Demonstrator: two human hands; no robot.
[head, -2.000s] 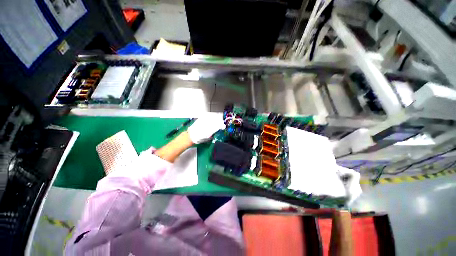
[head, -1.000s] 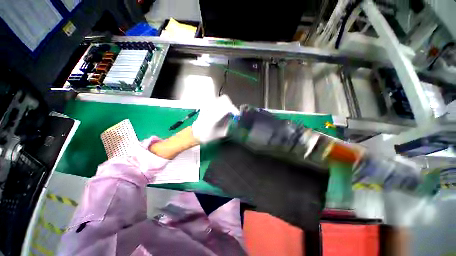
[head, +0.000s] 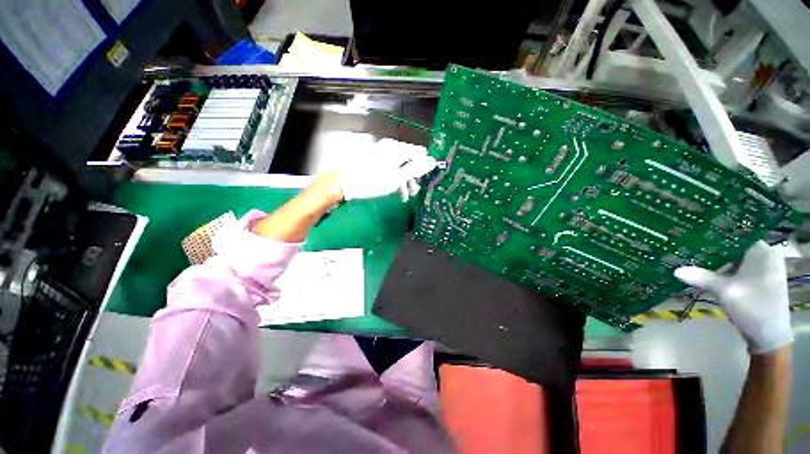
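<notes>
A large circuit board (head: 568,195) is held up and tilted, its green solder side with silver traces facing me; its component side is hidden. My left hand (head: 386,168), in a white glove, grips its left edge. My right hand (head: 750,293), also gloved, holds its lower right edge with the thumb on the solder side. A black sheet or pad (head: 484,306) lies below the board over the front edge of the green mat (head: 346,226). A white paper form (head: 324,288) and a cream sticker sheet (head: 209,239) lie near my left forearm.
Another board (head: 218,120) sits component side up in a metal-edged frame on the conveyor (head: 306,168) at the back left. Red-orange bottomed black trays (head: 626,417) are below the bench. A keyboard (head: 53,328) is at left. A black monitor (head: 435,31) stands at the back.
The board, component side up two seconds ago, is turned over and raised, showing its solder side. My right hand has moved right and is clearly visible. The black pad is uncovered.
</notes>
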